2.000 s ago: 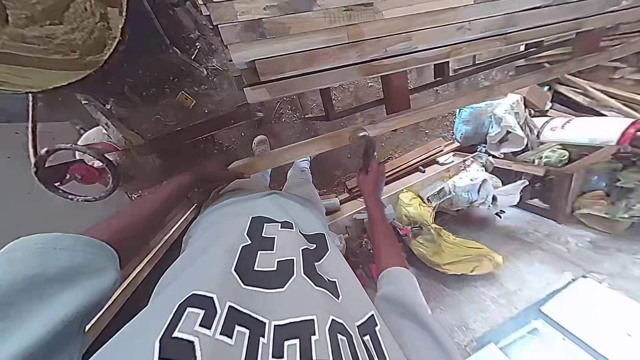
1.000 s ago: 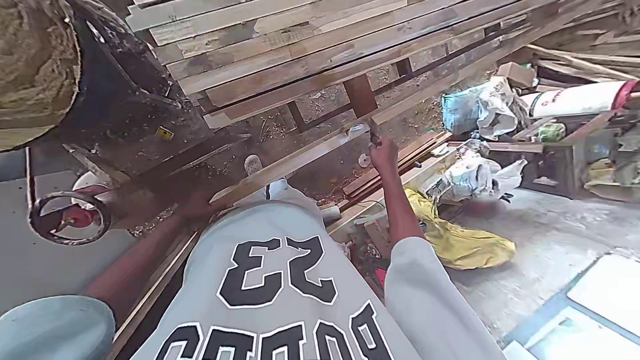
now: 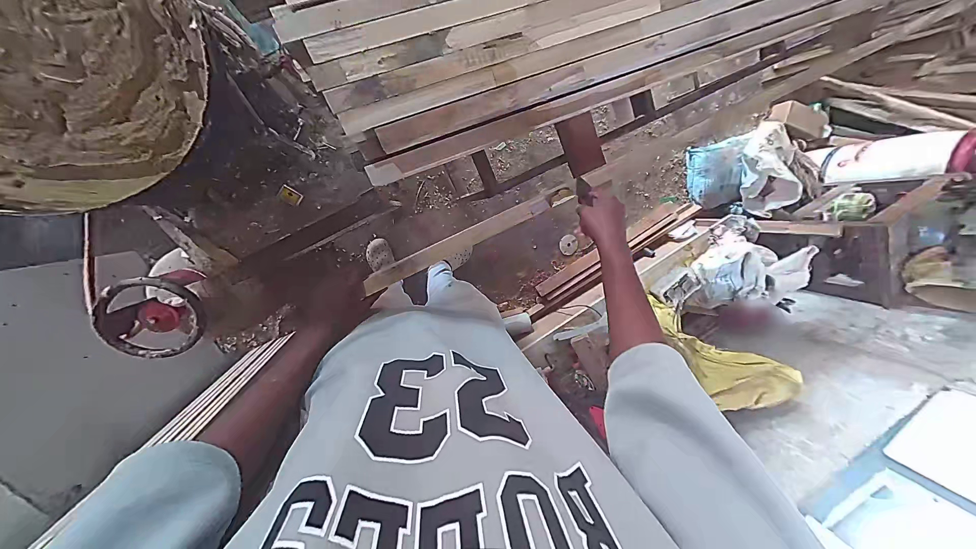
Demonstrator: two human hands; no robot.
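Note:
A narrow, pale wooden strip [image 3: 473, 238] runs slantwise in front of my legs, above the littered ground. My left hand [image 3: 339, 296], dark and blurred in shadow, is at the strip's lower left end and seems to grip it. My right hand [image 3: 602, 215] is closed around a small dark tool [image 3: 584, 191] at the strip's far right end; its kind is unclear. Just beyond the right hand, a reddish-brown wooden block [image 3: 581, 145] stands by the edge of a stack of long wooden boards [image 3: 488, 91].
A handwheel [image 3: 149, 316] stands at left, below a large round container [image 3: 91, 99] with rough brown contents. Reddish-brown boards [image 3: 572, 278], plastic bags [image 3: 732, 271] and a yellow sheet [image 3: 740, 374] lie right. Long thin strips [image 3: 221, 381] pass beneath my left arm.
My right hand, with the dark tool, is farther from my left hand along the strip than two seconds ago. The view has shifted. My left hand stays at the strip's lower end.

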